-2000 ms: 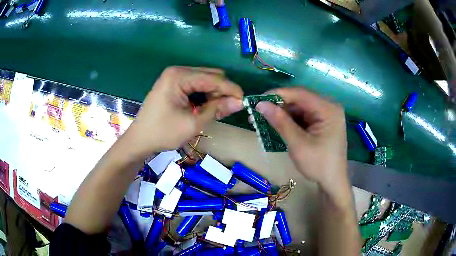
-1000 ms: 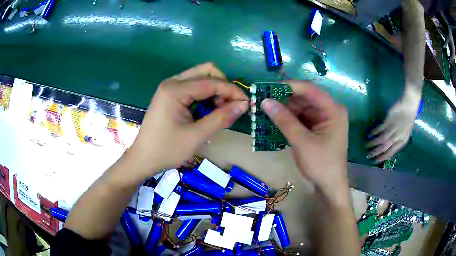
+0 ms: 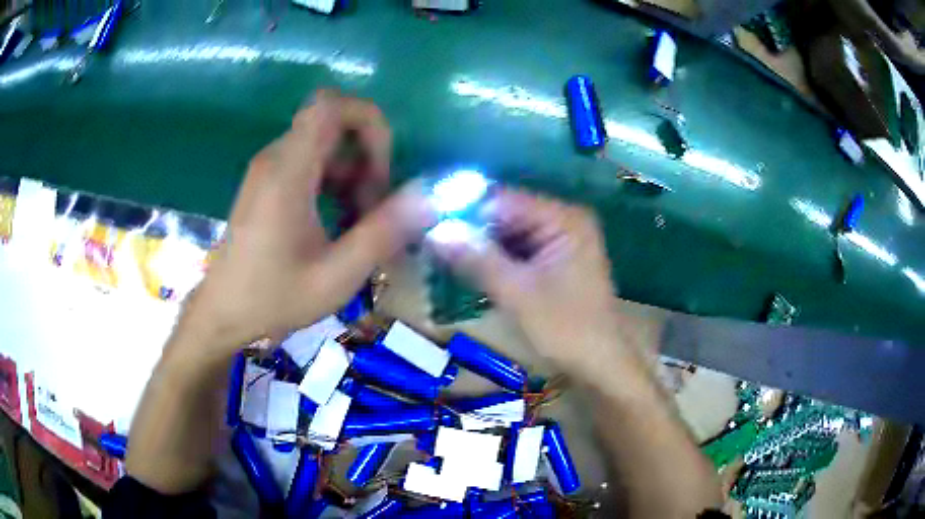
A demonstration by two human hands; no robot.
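My left hand [image 3: 294, 238] is blurred at centre-left, its index finger lifted away from the thumb. The thumb reaches to a bright bluish-white glare between my hands; what lies under the glare cannot be told. My right hand [image 3: 553, 279] is blurred and pinches a green circuit board panel [image 3: 454, 296], whose lower part shows below the fingers. Whether my left hand holds anything is unclear. A heap of blue battery packs [image 3: 390, 421] with white pads and thin wires lies below my hands on brown cardboard.
The green belt [image 3: 710, 233] crosses behind my hands, with a blue battery pack [image 3: 584, 112] and others on it. Printed sheeting [image 3: 101, 335] lies at left. A grey metal bracket [image 3: 801, 365] edges the belt at right; green board panels [image 3: 776, 456] are piled below it.
Both hands have moved left, and my left fingers have spread. The board panel has moved left and is partly covered by glare. The other person's arm has left; belt batteries have shifted right.
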